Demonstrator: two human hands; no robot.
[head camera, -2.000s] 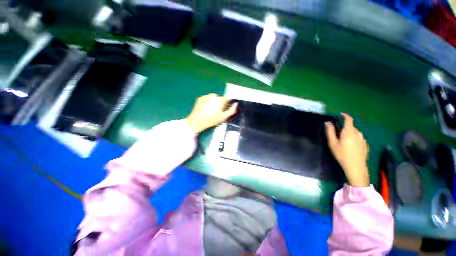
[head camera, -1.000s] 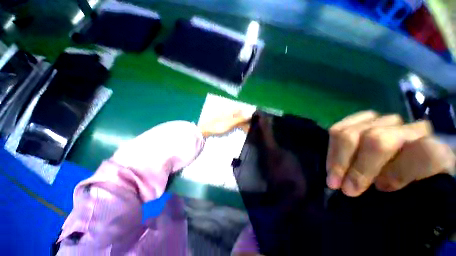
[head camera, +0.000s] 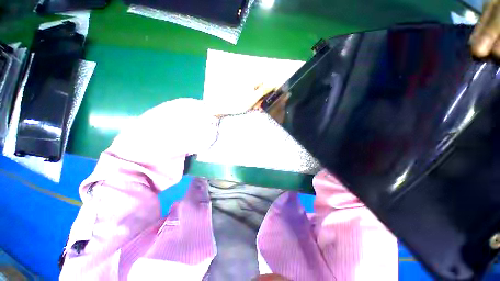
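Observation:
A large glossy black panel unit (head camera: 384, 126) is held up and tilted, close to the camera, filling the right side. My left hand (head camera: 263, 99) grips its left corner; the hand is overexposed and its fingers are partly hidden at the panel's edge. My right hand (head camera: 487, 34) holds the panel's far upper right edge; only some fingers show, cut off by the picture's rim. A white textured sheet (head camera: 236, 140) lies on the green bench beneath my left hand.
More black panels on white sheets lie on the green bench (head camera: 148, 77): one at the left (head camera: 46, 93), one at the far side (head camera: 203, 8), others cut off by the rim. Blue floor (head camera: 33, 214) shows at the lower left.
The panel has gone from flat on its sheet to raised and tilted, nearer the camera, its glossy face now showing. My right hand has moved to the upper right. The sheet beneath is uncovered.

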